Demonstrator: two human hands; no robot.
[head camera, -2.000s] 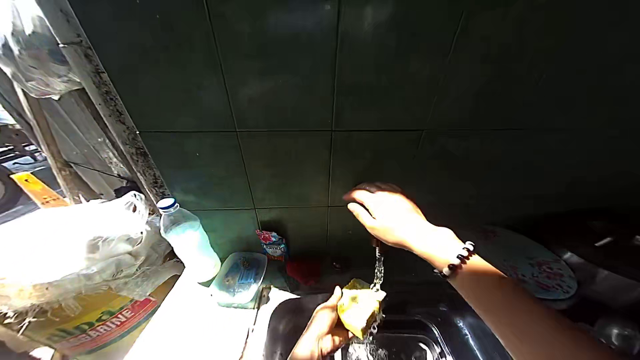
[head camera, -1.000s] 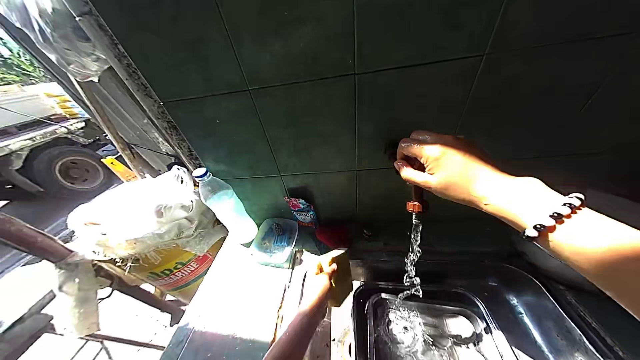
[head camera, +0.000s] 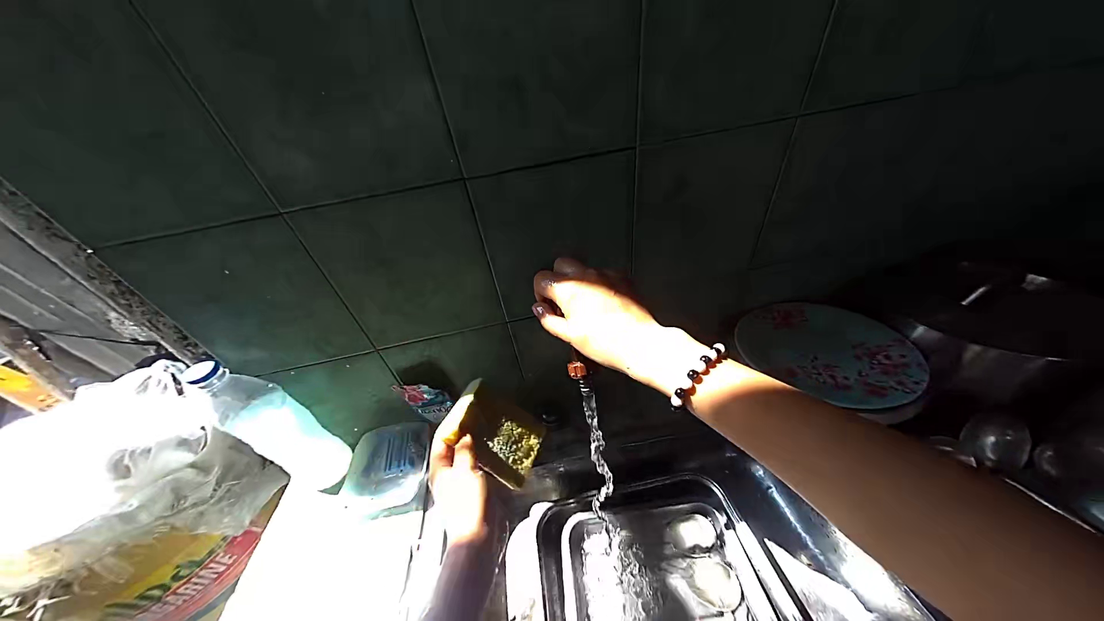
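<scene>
My right hand (head camera: 599, 315), with a bead bracelet on the wrist, grips the faucet (head camera: 577, 369) on the tiled wall; its handle is hidden under my fingers. Water (head camera: 597, 440) runs from the spout into a rectangular tray (head camera: 552, 552) in the sink, where round shapes show beneath the stream. My left hand (head camera: 461, 487) holds a yellow and green sponge (head camera: 504, 435) with foam on it, to the left of the stream and above the sink's left edge.
A clear plastic bottle (head camera: 267, 418) with a blue cap, a plastic container (head camera: 390, 461) and a small packet (head camera: 423, 400) stand left. Plastic bags (head camera: 147, 448) lie farther left. A floral plate (head camera: 832, 355) and metal cookware (head camera: 992, 371) are at right.
My left hand has turned the sponge so that its foamy face shows. My right hand was off the faucet two seconds ago and was on it one second ago. The view has shifted.
</scene>
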